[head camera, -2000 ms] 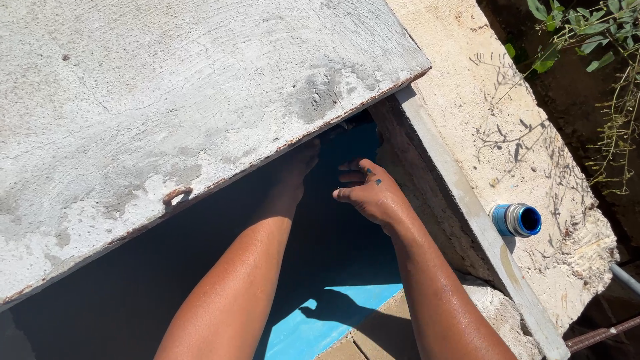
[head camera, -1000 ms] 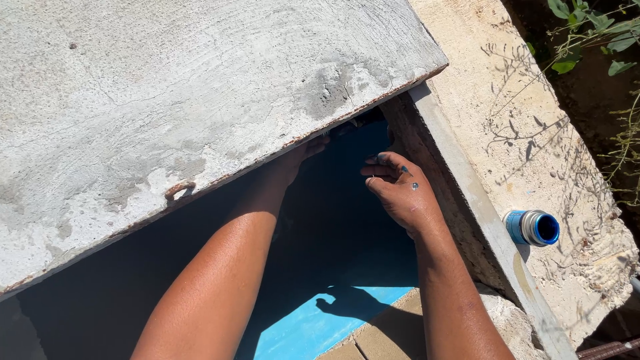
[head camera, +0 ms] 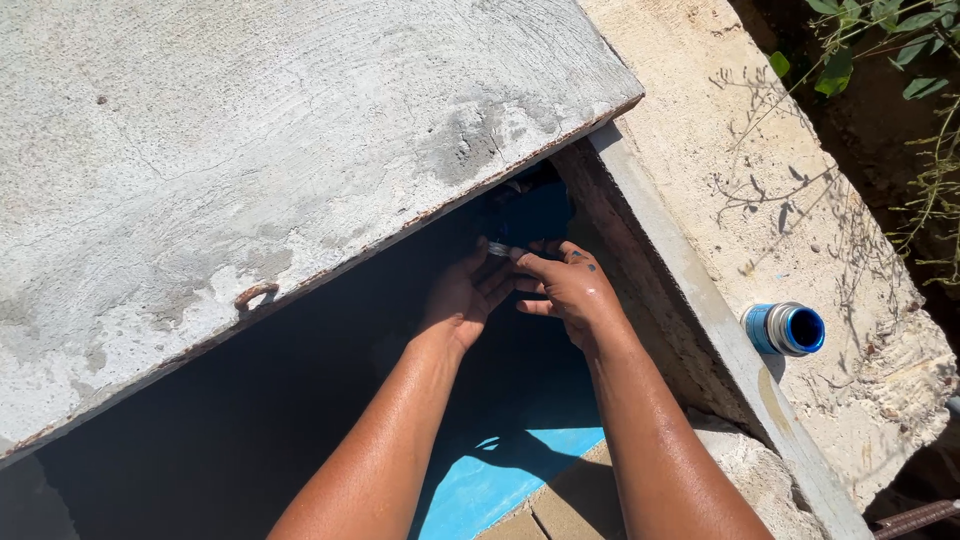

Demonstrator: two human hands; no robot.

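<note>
Both hands are together inside a shaded opening under the edge of a concrete slab (head camera: 322,127). My right hand (head camera: 574,289), with blue spots on its fingers, pinches a small, shiny, pale object (head camera: 498,249) between thumb and fingers; its exact kind cannot be told. My left hand (head camera: 465,296) is palm up just left of it, fingers apart, its thumb close to the object's left end. Below the hands lies a light blue painted surface (head camera: 487,480), partly in shadow. The far part of the opening is too dark to make out.
A small open metal can with a blue inside (head camera: 806,330) lies on the rough concrete ledge (head camera: 750,187) at right. A rusty metal loop (head camera: 256,295) sticks up from the slab's edge. Leafy plants (head camera: 836,71) hang at the upper right, and a rebar (head camera: 915,519) shows at the lower right.
My left hand has come out from beneath the slab's edge toward my right hand. The small shiny object now shows between the hands.
</note>
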